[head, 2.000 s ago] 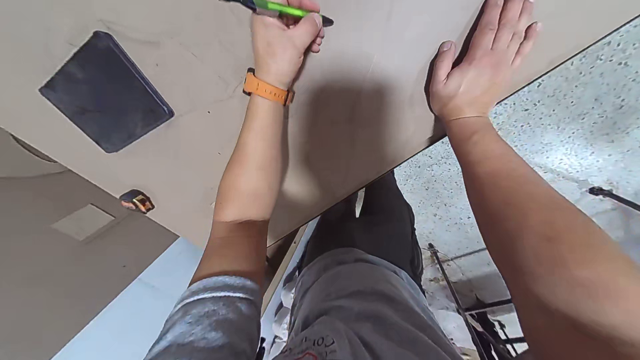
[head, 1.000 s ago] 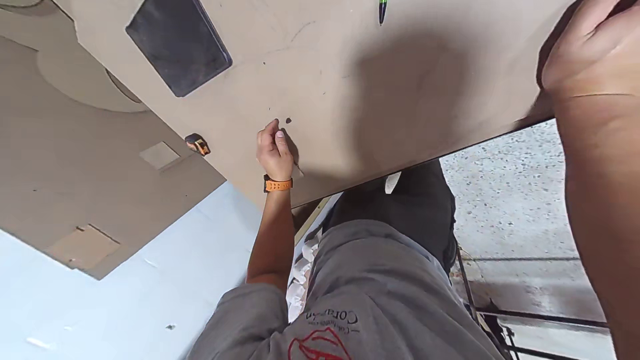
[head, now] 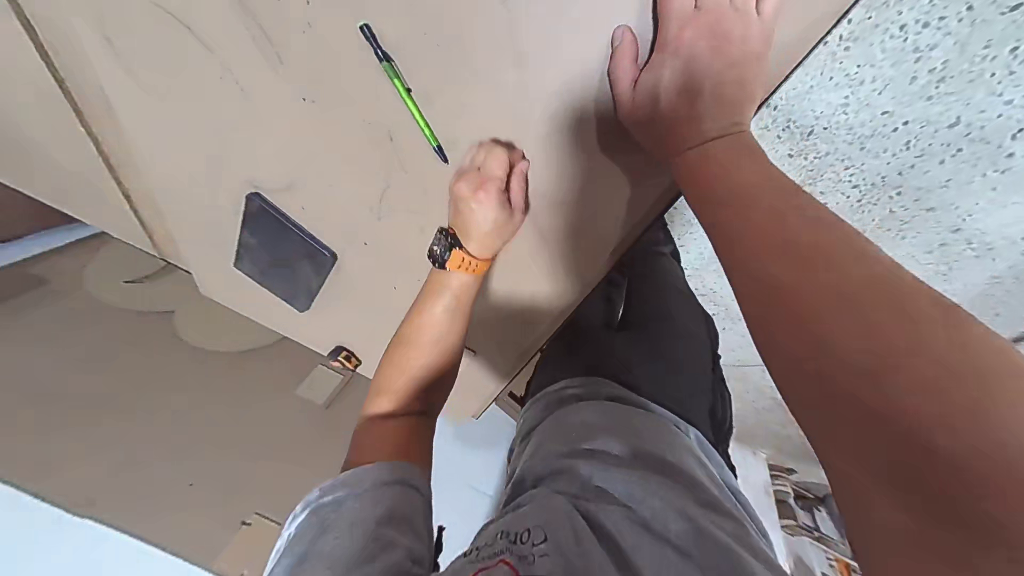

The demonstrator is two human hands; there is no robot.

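Observation:
My left hand (head: 490,196), with an orange-strapped watch on its wrist, is over a large brown board (head: 512,48). Its fingers are curled in and blurred, with no held object visible. A green and black pen (head: 410,100) lies on the board just beyond it, to the upper left. My right hand (head: 696,76) rests palm down near the board's right edge, thumb spread, its fingertips cut off by the top of the view. A dark, flat rectangular object (head: 285,252) lies on the board left of my left hand.
A tape measure (head: 344,358) sits at the board's lower left edge. Below that edge is another brown sheet (head: 160,400) with rounded outlines and a small square piece (head: 322,384). Speckled floor (head: 920,120) shows at right, beyond the board's edge. A long groove or seam runs down the upper left.
My left hand held the green pen two seconds ago; the pen now lies on the board. Since one second ago, that hand has moved away from the near edge. The view has shifted.

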